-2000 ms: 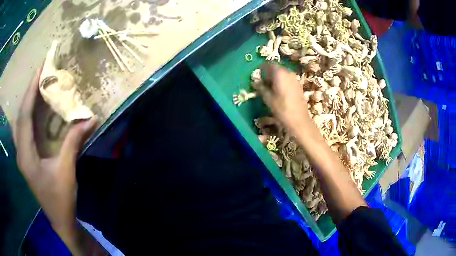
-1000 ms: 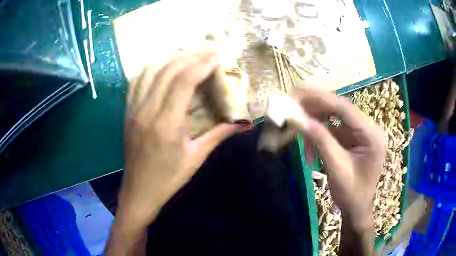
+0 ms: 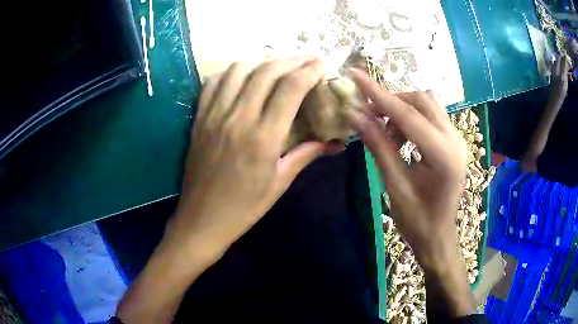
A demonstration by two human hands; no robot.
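My left hand (image 3: 244, 130) holds the cream-tan hollow body part (image 3: 320, 114) at the front edge of the pale work board (image 3: 234, 31). My right hand (image 3: 412, 136) is at its right side, with thumb and fingers pressing a small pale mating part (image 3: 345, 92) against its upper right. The two pieces touch. Blur and fingers hide the exact contact. Thin tan sticks (image 3: 379, 73) lie on the board just behind my right fingers.
The green parts tray (image 3: 374, 221) heaped with cream pieces (image 3: 469, 221) is at right. White sticks (image 3: 147, 57) lie on the green bench cover (image 3: 95, 171). A dark bin with clear plastic edge (image 3: 95, 82) is at upper left. Blue crates (image 3: 526, 215) and another person's arm (image 3: 546, 126) are at right.
My right hand left the tray with a pale piece and brought it to the body part in my left hand. The view has swung toward the board.
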